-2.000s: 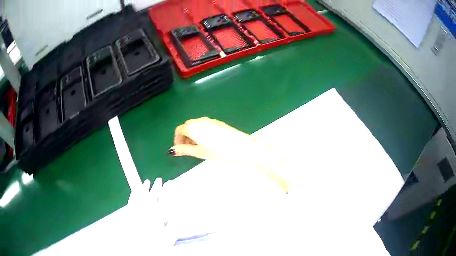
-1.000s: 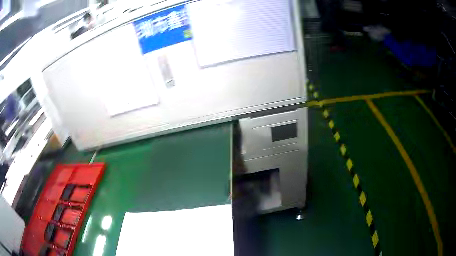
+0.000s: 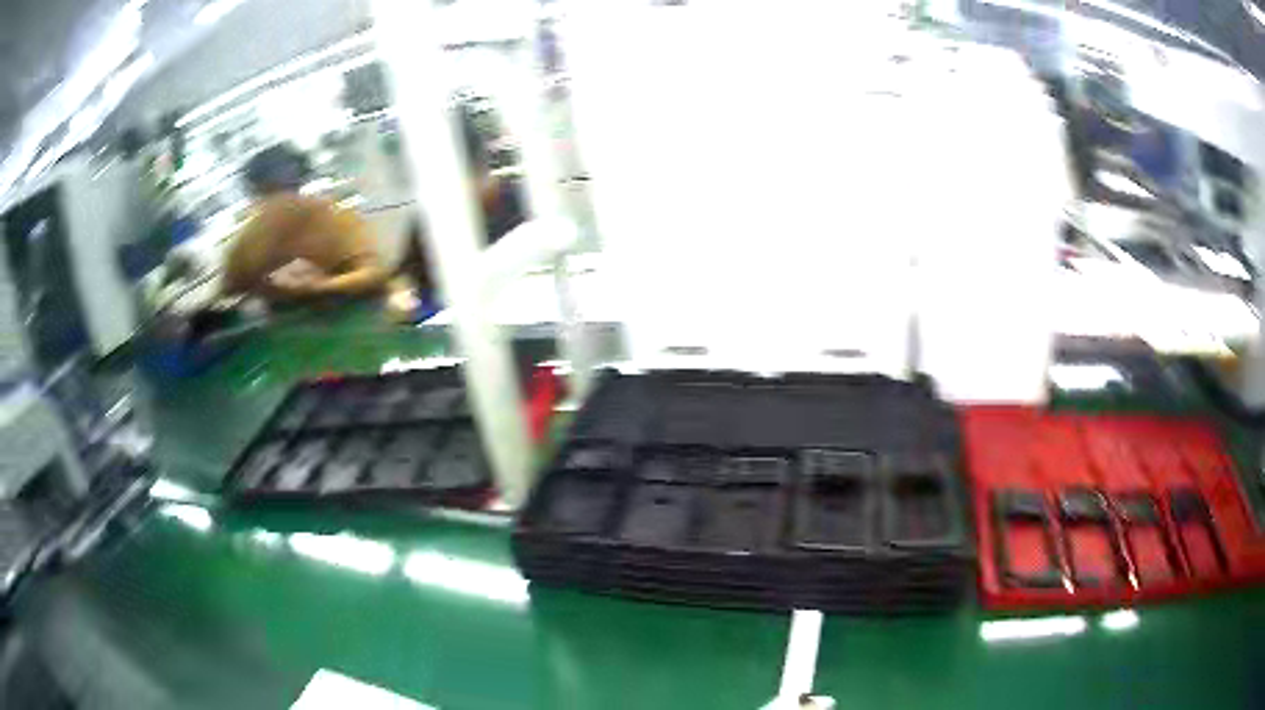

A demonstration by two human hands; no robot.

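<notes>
A stack of black pocketed trays [image 3: 749, 576] stands on the green surface at the centre, with phone-shaped pockets, some light-edged. To its right, a red tray [image 3: 999, 451] holds a row of thin black frames [image 3: 1089, 548]. A white strip [image 3: 801, 652] runs from the stack down to the bottom edge. A tiny tan and white bit at the strip's lower end is cut off; I cannot tell whether it is a fingertip. Neither of my hands can be made out. The picture is blurred.
Another black pocketed tray [image 3: 368, 451] lies at the left, with red edges beside it. A white post [image 3: 472, 278] rises between the trays. A bright white cabinet [image 3: 777, 180] stands behind. A seated person [image 3: 298, 243] is at the far left. A white sheet corner [image 3: 354, 694] shows at the bottom.
The view has swung from the cabinet and floor aisle on the right to the black trays and the area behind them. Both hands, seen two seconds ago, no longer show clearly.
</notes>
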